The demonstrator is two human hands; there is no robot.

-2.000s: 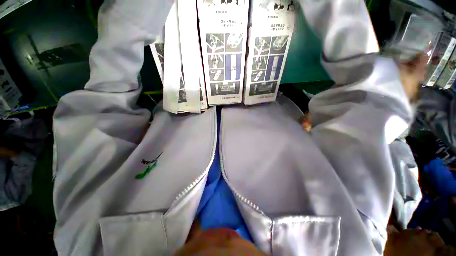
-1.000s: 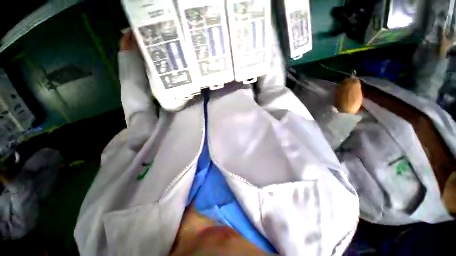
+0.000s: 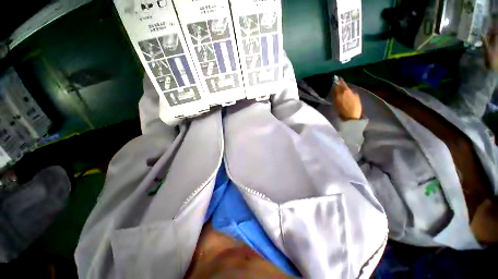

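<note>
Three long white retail boxes (image 3: pixel 210 60) lie side by side right in front of my chest, at the top of the view. They carry small grey photos and blue-violet blocks. Small white tabs show at their near ends. My left sleeve and right sleeve run up behind the boxes on either side. Both my hands are out of sight, hidden by the boxes or cut off by the top edge, so I cannot tell how they hold them.
One more white box (image 3: pixel 348 32) lies on the green bench (image 3: pixel 308 41) to the right. A coworker's hand (image 3: pixel 348 101) and grey jacket are close at my right. More white boxes (image 3: pixel 21 117) are at far left, near another person's grey sleeve (image 3: pixel 35 204).
Since two seconds ago the box group has shifted left and now shows three printed faces. A separate box and the coworker at right have come into view. The coworker's hand has moved left since one second ago.
</note>
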